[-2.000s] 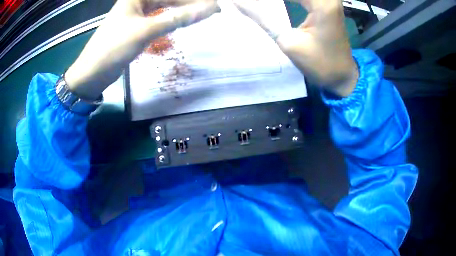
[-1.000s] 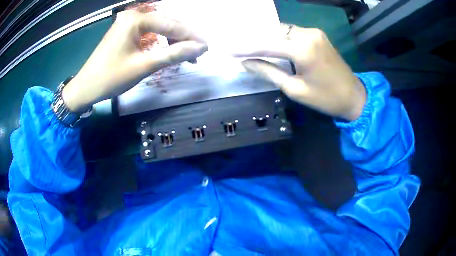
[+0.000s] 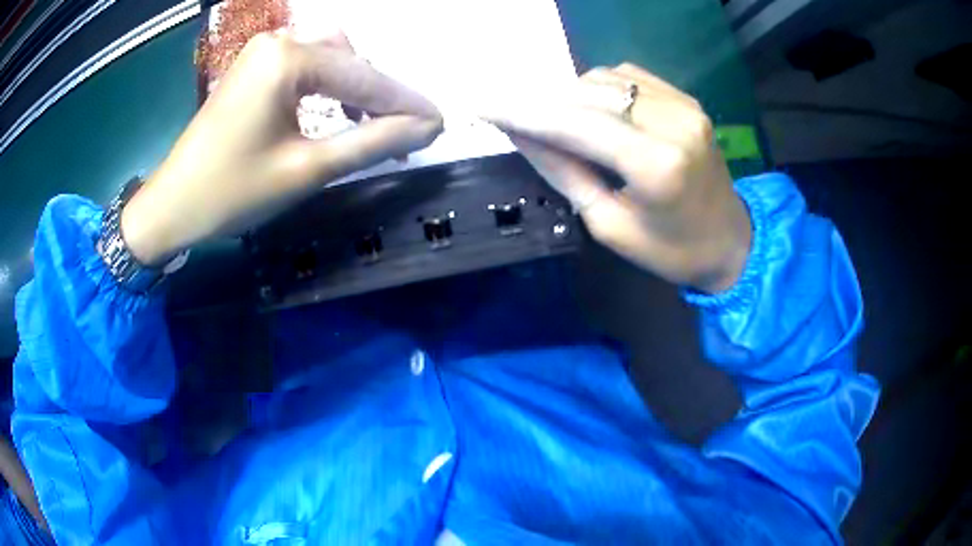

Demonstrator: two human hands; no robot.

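A long dark fixture (image 3: 405,263) with four nests in a row lies along the near edge of the glaring white tray (image 3: 469,53). Copper-coloured small components (image 3: 240,34) are heaped at the tray's upper left. My left hand (image 3: 256,139) is over the tray's left side, thumb and index fingertips close together. My right hand (image 3: 661,160) is at the tray's right side, its fingertips pointing left, a small gap from my left fingertips. Glare hides whether either hand pinches a tiny part. The nests' contents are too dark to tell.
A dark green bench mat (image 3: 661,43) lies around the tray. Silver-edged rails (image 3: 117,53) run at the upper left. A yellow-green label (image 3: 738,141) is beside my right hand. My blue sleeves and smock fill the lower view.
Both hands have come down from the top of the view and their fingertips have drawn closer together. The tray and fixture appear higher and further left in the view.
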